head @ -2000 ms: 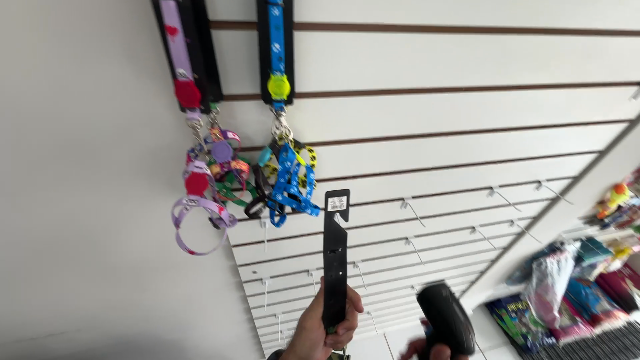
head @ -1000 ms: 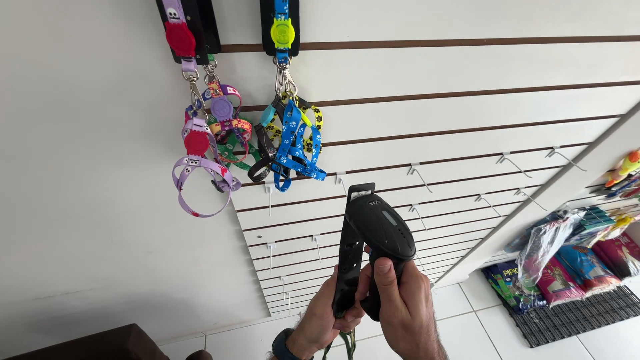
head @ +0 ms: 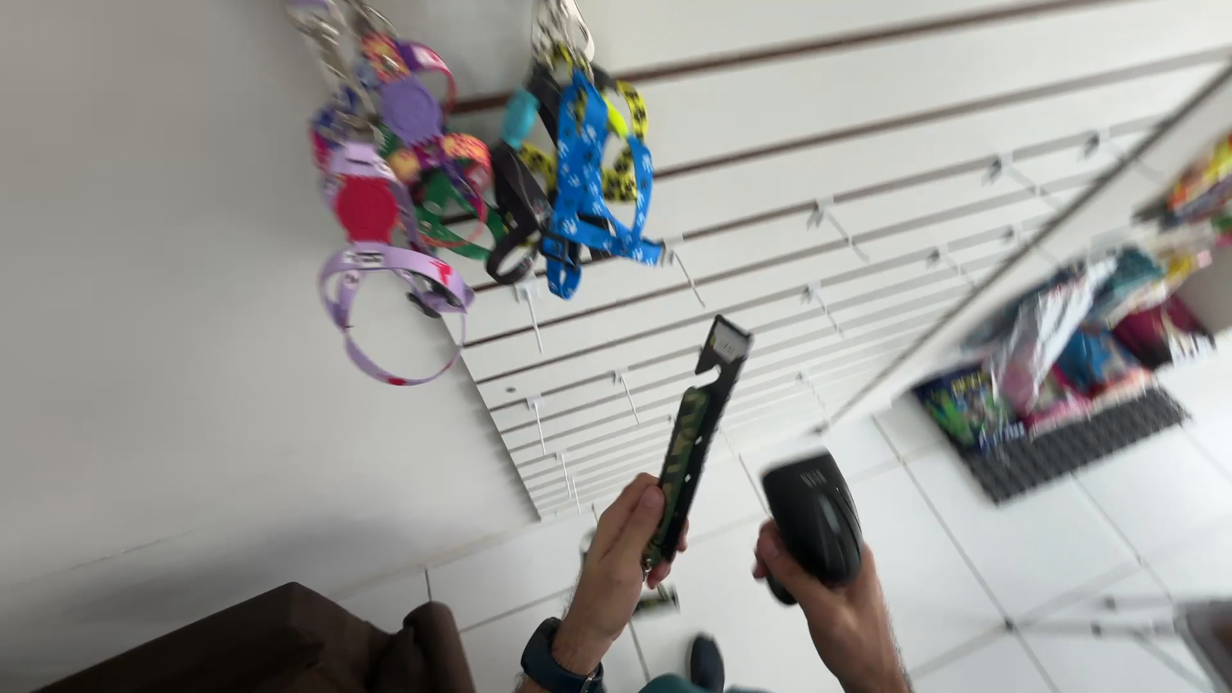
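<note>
My left hand [head: 626,539], with a dark watch at the wrist, grips a black hanger card [head: 707,414] with a hook notch and a small white label at its top. A camouflage-patterned strap [head: 685,433] lies along the card. In my right hand [head: 837,597] is a black handheld barcode scanner [head: 818,520], held apart from the card. Above and to the left hang a blue pet harness with white paw prints [head: 582,183], a lilac harness with a red disc [head: 366,217] and several other colourful harnesses.
A white slatwall panel [head: 770,202] with several metal hooks [head: 833,226] runs along the wall. At right, plastic-wrapped goods [head: 1049,356] lie by a dark ribbed mat [head: 1078,448] on the white tiled floor [head: 943,539]. Brown upholstered furniture [head: 279,640] stands at lower left.
One second ago the scanner was right beside the card; now the two are apart, the scanner to the right. The card has turned, and the camouflage strap shows on it.
</note>
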